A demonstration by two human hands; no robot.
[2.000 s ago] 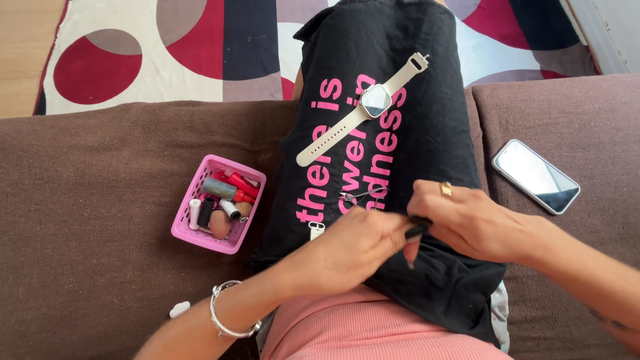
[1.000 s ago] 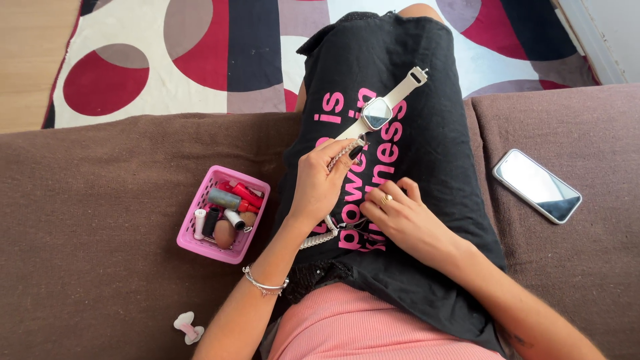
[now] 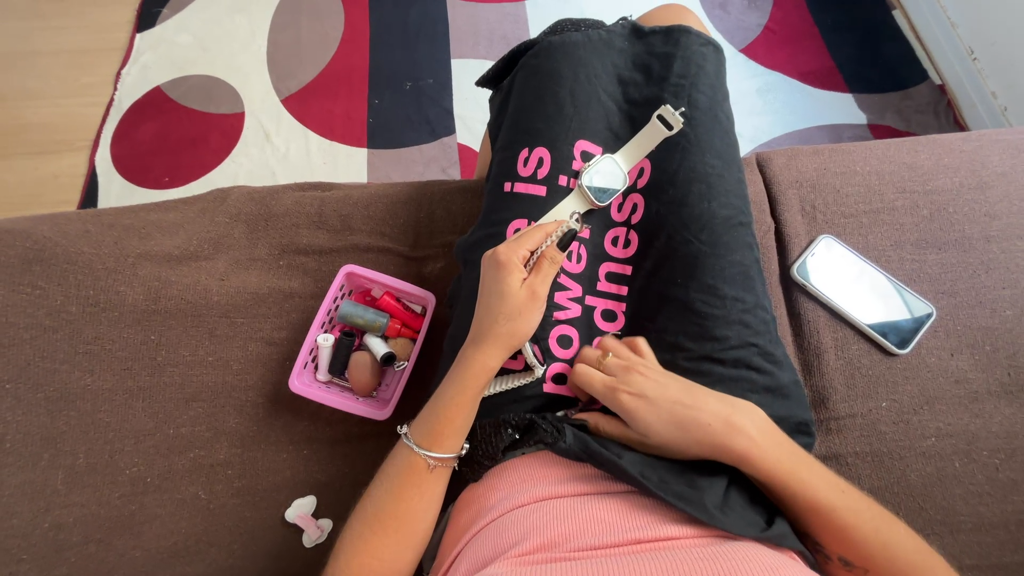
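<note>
My left hand (image 3: 516, 292) pinches a light braided or chain-like strap (image 3: 541, 250) with a small metal piece at its end, beside the band of a smartwatch (image 3: 602, 181). The smartwatch lies face up on a black printed cloth (image 3: 680, 256) over my lap. Below my left hand another pale ridged strap (image 3: 514, 382) with a buckle-like part lies on the cloth, partly hidden by my wrist. My right hand (image 3: 632, 392) rests on the cloth near my waist with curled fingers; whether something is between them is hidden.
On the brown sofa (image 3: 160, 336), a pink plastic basket (image 3: 302, 380) of cosmetics stands to the left of my lap. A small white and pink bow-shaped item (image 3: 307, 522) lies below it. A smartphone (image 3: 864, 294) lies on the right. A patterned rug (image 3: 408, 88) covers the floor ahead.
My hands were together low over the lap two seconds ago; they are now apart, the left one up by the smartwatch. The smartwatch has stayed on the cloth.
</note>
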